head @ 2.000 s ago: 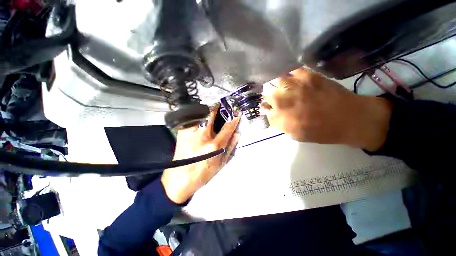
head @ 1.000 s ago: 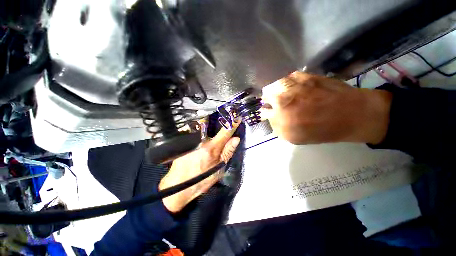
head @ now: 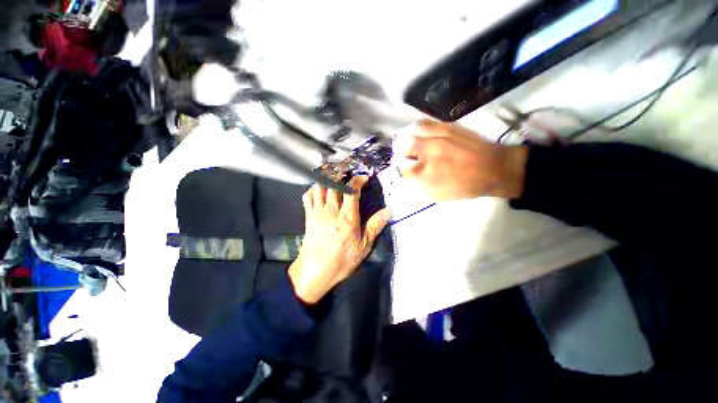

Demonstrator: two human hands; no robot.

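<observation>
The black back panel (head: pixel 216 295) lies on the white table left of the needle area, its rounded end to the left. A camouflage band (head: pixel 212 249) crosses it. My left hand (head: pixel 334 236) rests on the panel with spread fingers, fingertips near the presser foot (head: pixel 370 157). My right hand (head: pixel 453 161) is at the right side of the presser foot, blurred, fingers curled; I cannot tell whether it holds anything. The sewing machine head (head: pixel 346 94) is blurred above. The panel's edge at the needle is partly hidden.
A control panel with a lit screen (head: pixel 565 31) is at the upper right. Dark cords (head: pixel 630 118) lie below it. Piled black bags (head: pixel 79 197) and a blue bin (head: pixel 53 295) are at the left. The table's front edge (head: pixel 504 295) runs below my right hand.
The view has shifted, so the machine head hides less. The back panel now lies spread flat with its camouflage band showing. My left hand has gone from gripping near the needle to lying flat on the panel.
</observation>
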